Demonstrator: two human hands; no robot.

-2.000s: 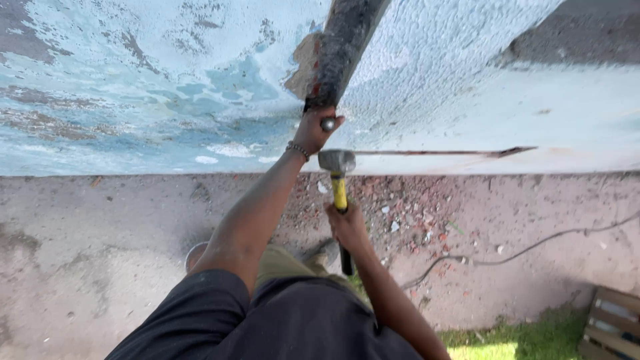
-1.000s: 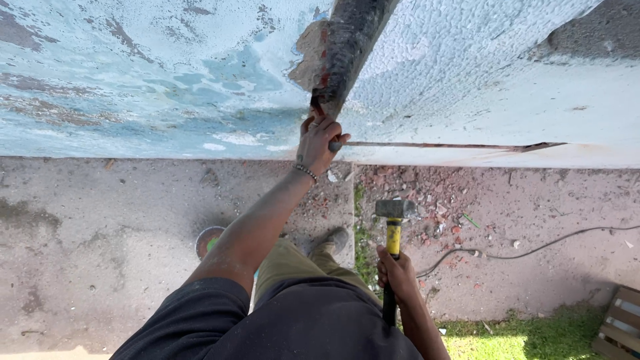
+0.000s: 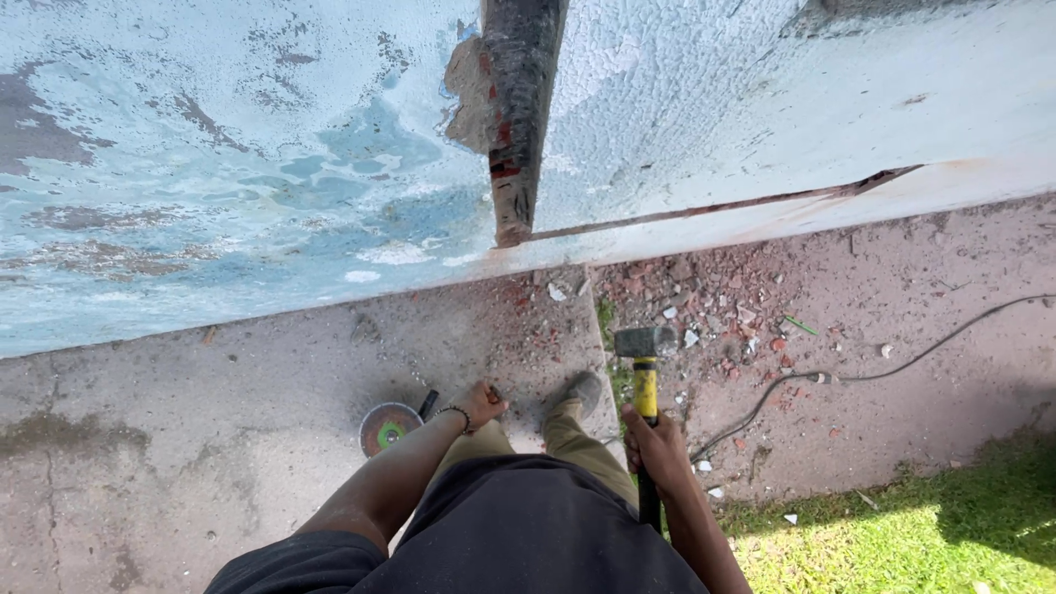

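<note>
My left hand (image 3: 480, 404), with a beaded bracelet at the wrist, is low in front of me, curled around what looks like a chisel; only a small dark end shows between the fingers. My right hand (image 3: 658, 445) grips the black handle of a club hammer (image 3: 647, 341), whose steel head is up and whose neck is yellow. Beyond both hands, a vertical chase (image 3: 524, 107) is cut into the painted wall (image 3: 330, 190), with red brick showing at its left side. A narrow horizontal groove (image 3: 701, 211) runs right from its lower end.
An angle grinder's disc (image 3: 389, 431) is beside my left forearm, near the paving. Brick and plaster rubble (image 3: 726, 305) lies along the wall's foot. A dark cable (image 3: 763, 400) with a connector crosses the ground at right, above the grass (image 3: 891, 528). My shoe (image 3: 584, 393) is between the hands.
My left hand has come away from the lower end of the chase and down toward my body. The hammer has moved away from the wall, to the right, and stays in my right hand.
</note>
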